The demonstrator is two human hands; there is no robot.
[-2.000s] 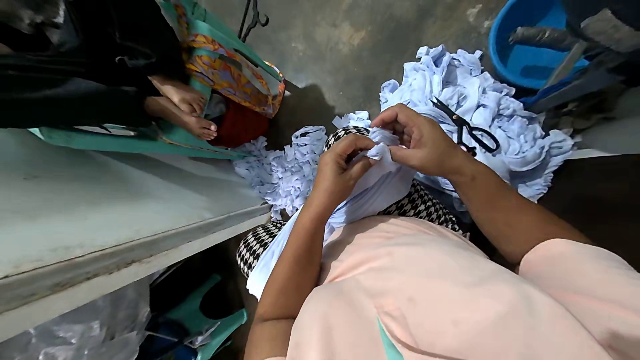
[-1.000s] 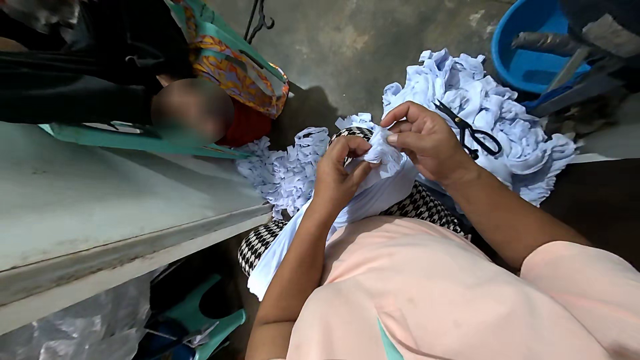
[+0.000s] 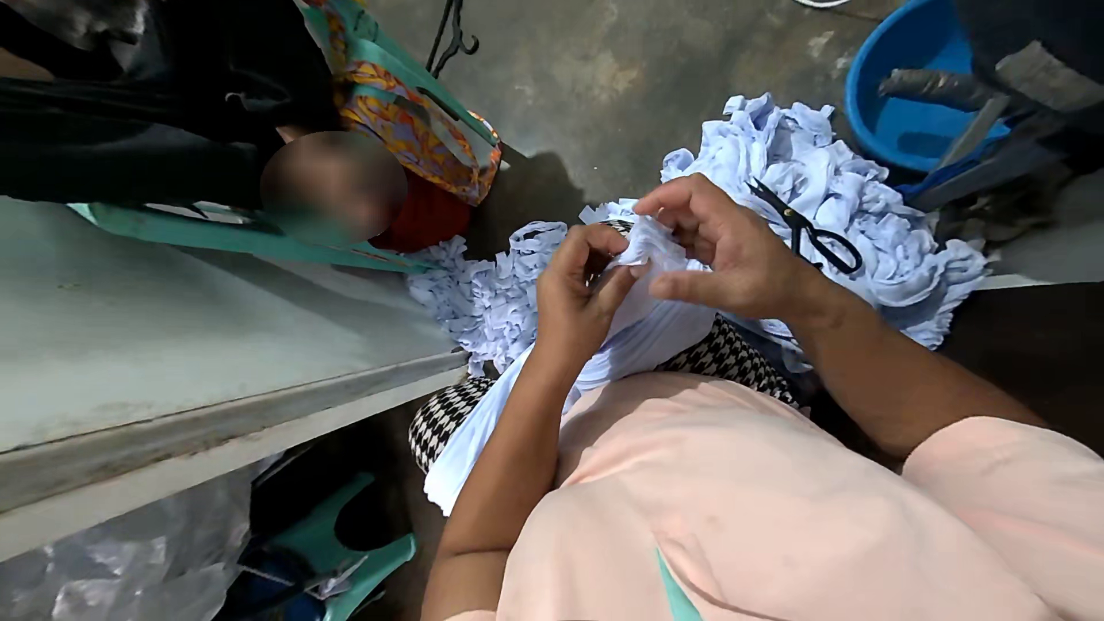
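A pale bluish-white fabric piece (image 3: 647, 323) lies across my lap, its gathered upper edge raised between my hands. My left hand (image 3: 578, 289) pinches that edge between thumb and fingers. Just right of it, my right hand (image 3: 724, 250) has its thumb and fingers apart beside the cloth; whether its fingertips touch the fabric is unclear. Black-handled scissors (image 3: 804, 226) rest on a large heap of similar fabric (image 3: 849, 194) to the right. A smaller heap of cut fabric pieces (image 3: 496, 297) lies beyond my left hand.
At the left runs a pale table or ledge (image 3: 216, 345). Another person in dark clothing (image 3: 164, 121) is by a green plastic chair (image 3: 224, 237), with a patterned cloth bag (image 3: 414, 129). A blue basin (image 3: 862, 95) stands at the upper right. Clear plastic (image 3: 138, 543) lies at the lower left.
My right thumb and fingers have spread away from the gathered cloth, which they were close on before. My left hand stays at the fabric. The scissors have not moved.
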